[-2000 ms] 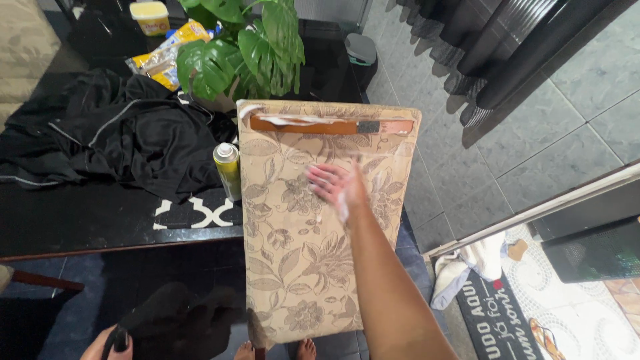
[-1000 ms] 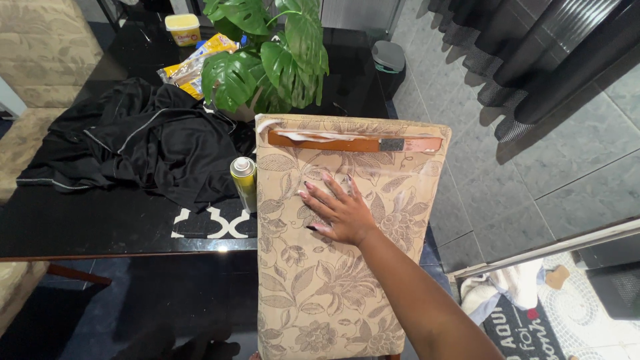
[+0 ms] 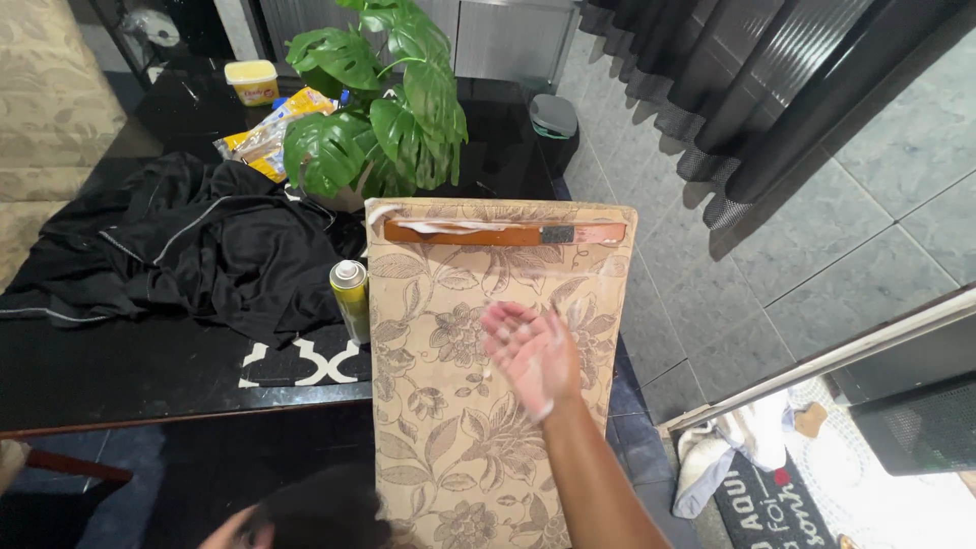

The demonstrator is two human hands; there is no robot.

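A chair back in beige floral fabric (image 3: pixel 427 366) stands upright before me, a wooden bar (image 3: pixel 457 232) with white foam on it set across its top. Over the fabric is my right hand (image 3: pixel 530 354), palm up, fingers apart, with foam on the skin and nothing held. At the bottom left, my left hand (image 3: pixel 244 530) shows only in part beside a dark, blurred thing; its grip cannot be made out. A yellow spray can (image 3: pixel 349 301) stands at the chair back's left edge.
On the black table (image 3: pixel 152 381) lie a heap of black cloth (image 3: pixel 221 252), plastic packaging (image 3: pixel 267 137) and a margarine tub (image 3: pixel 253 82), near a potted plant (image 3: pixel 412 99). A grey-lidded bin (image 3: pixel 554 118) stands by the tiled wall (image 3: pixel 732 297). A doormat (image 3: pixel 762 496) lies at the lower right.
My right hand lay palm down on the fabric a second ago; now its palm faces up. Part of my left hand has come into view at the bottom left.
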